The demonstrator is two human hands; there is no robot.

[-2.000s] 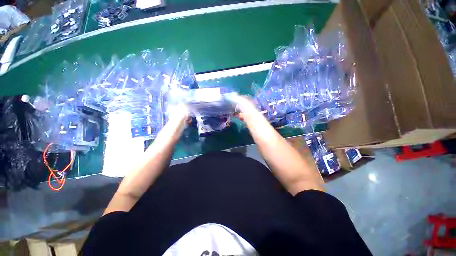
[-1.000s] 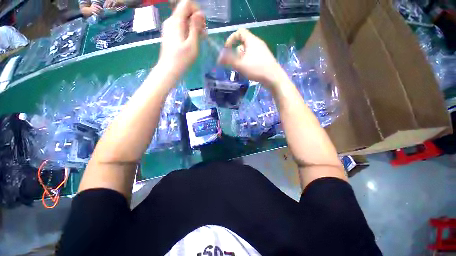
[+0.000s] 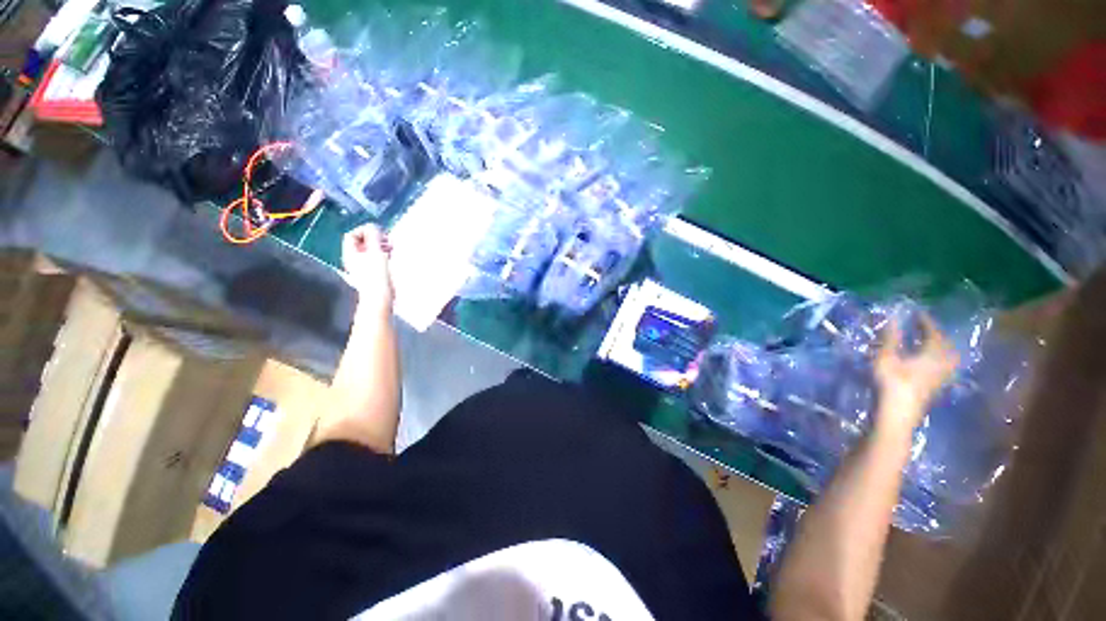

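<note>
A blue-and-white retail box [image 3: 656,335] lies on the green bench at the centre. A white sheet [image 3: 435,249] lies left of it, partly against the bagged units. My left hand [image 3: 368,251] is curled at the sheet's left corner; whether it pinches anything is hidden. My right hand [image 3: 912,362] is over the right group of bagged units [image 3: 776,394], fingers bent on the clear film; a grip is unclear. More bagged units [image 3: 534,231] in clear poly bags stand left of the box.
A black plastic bag [image 3: 200,91] and an orange cord [image 3: 251,209] are at the bench's left end. Brown cartons [image 3: 170,449] stand on the floor at left. A large brown carton [image 3: 1049,485] is at the right end. A pale rail [image 3: 752,261] runs behind the box.
The view has turned left. My hands have parted from the bagged item they held up: left to the sheet, right to the right-hand bags. The retail box remains at the centre.
</note>
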